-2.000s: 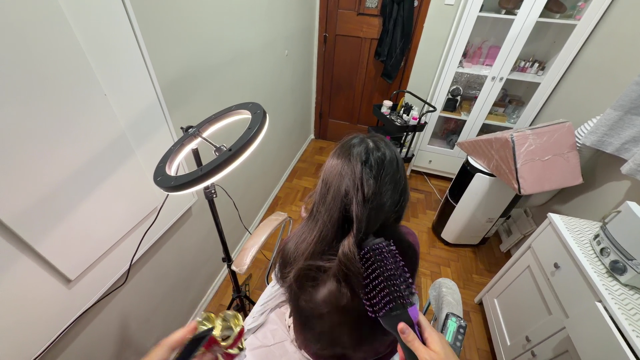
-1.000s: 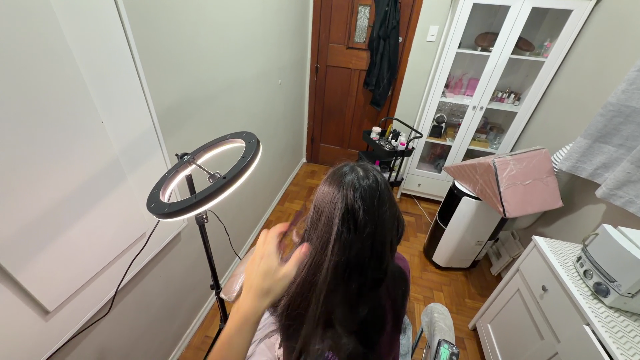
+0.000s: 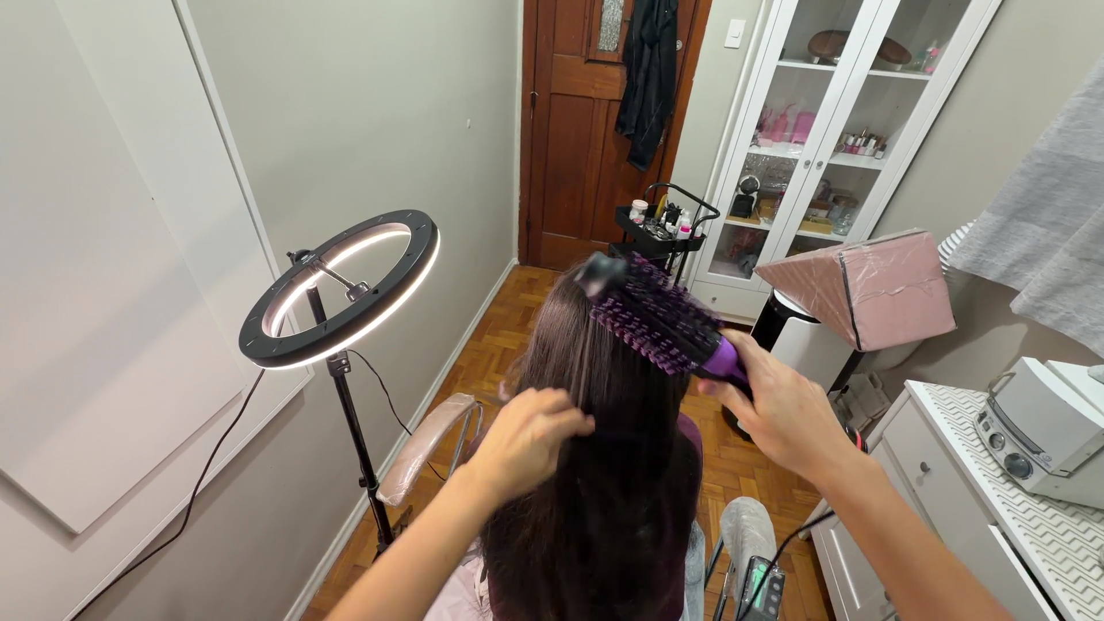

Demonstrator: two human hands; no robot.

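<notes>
A seated person with long dark hair has their back to me. My right hand grips the purple handle of a hot-air styling brush, whose black barrel with purple bristles lies slantwise over the crown, its rounded tip pointing up and left. Whether the bristles touch the hair, I cannot tell. My left hand is at the left side of the hair, below the brush, with its fingers curled in around some strands; the fingertips are partly hidden.
A lit ring light on a black stand is on the left, near a plastic-covered armrest. A black trolley stands beyond the head. At right are a pink plastic-wrapped box and a white dresser. A cable hangs below my right forearm.
The brush, out of view one second ago, is now over the head in my right hand. My left hand, open at the hair's left side then, now has curled fingers lower down.
</notes>
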